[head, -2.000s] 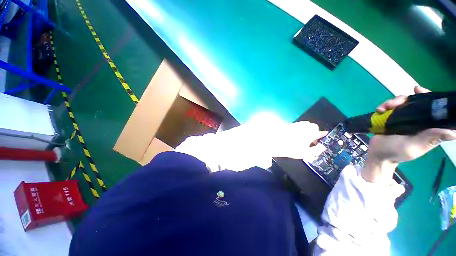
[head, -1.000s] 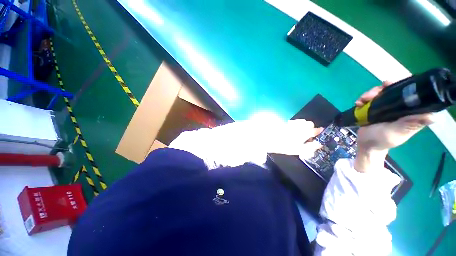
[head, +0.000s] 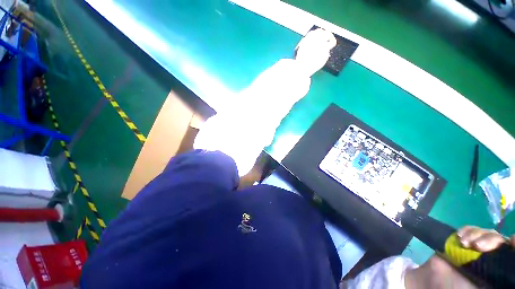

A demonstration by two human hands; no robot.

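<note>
The open device housing with its circuit board [head: 361, 161] lies on the black foam pad [head: 308, 149]. A blue square chip shows on the board, and an orange-yellow patch is near its lower right end. My right hand [head: 480, 238] grips the black electric screwdriver [head: 426, 230] at the lower right, around the yellow band. The screwdriver's front end is at the housing's lower right corner; the exact tip contact is unclear. My left hand [head: 317, 48] is over the screw tray [head: 343, 55], covering its left part. Glare hides its fingers and anything in them.
Dark tweezers [head: 474, 169] and a clear plastic bag [head: 500, 195] with yellow inside lie right of the foam pad. An open cardboard box [head: 161, 147] stands below the bench edge at left. A red box [head: 53, 264] is at the lower left.
My left hand has left the housing and reached up to the screw tray. My right hand and the screwdriver have moved down to the housing's lower right end, uncovering the board. The view has shifted.
</note>
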